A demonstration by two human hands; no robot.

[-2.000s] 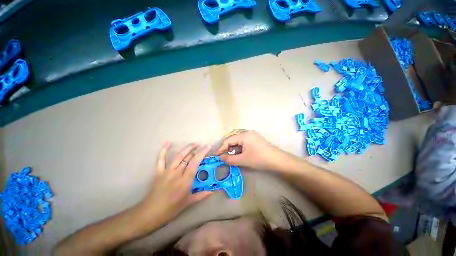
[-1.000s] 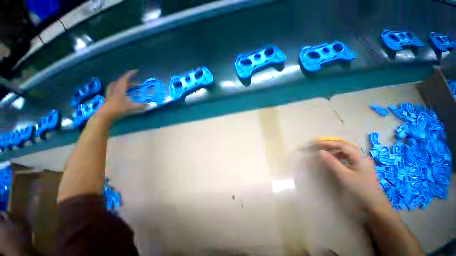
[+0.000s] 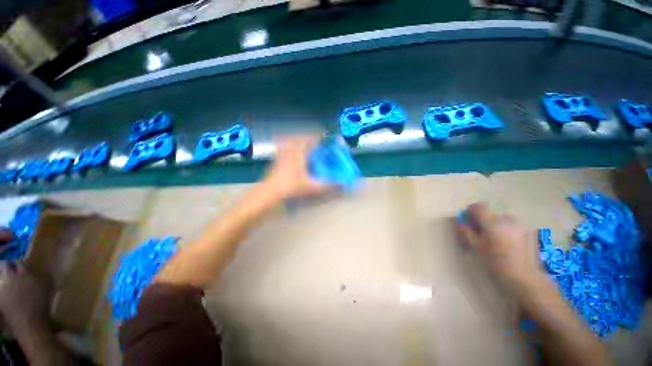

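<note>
My left hand [image 3: 292, 170] is blurred at the near edge of the belt and grips a blue controller shell [image 3: 334, 164], holding it by one side. My right hand [image 3: 493, 239] is over the cardboard sheet [image 3: 357, 250], also blurred. Its fingers are closed on a small blue part [image 3: 463, 216] that shows at the fingertips. The main pile of small blue parts [image 3: 608, 257] lies to the right of my right hand. A second pile [image 3: 143, 271] lies at the left, partly behind my left forearm.
The green conveyor belt [image 3: 286, 89] runs across the top with spaced blue shells, one of them just right of my left hand [image 3: 372, 120]. A cardboard box [image 3: 82, 264] stands at the left, with another person's hand [image 3: 21, 293] beside it. Another box edge shows at far right.
My left hand has moved right and now has a shell lifted from the belt's near edge. My right hand now shows a small blue part at its fingertips. The view has shifted left.
</note>
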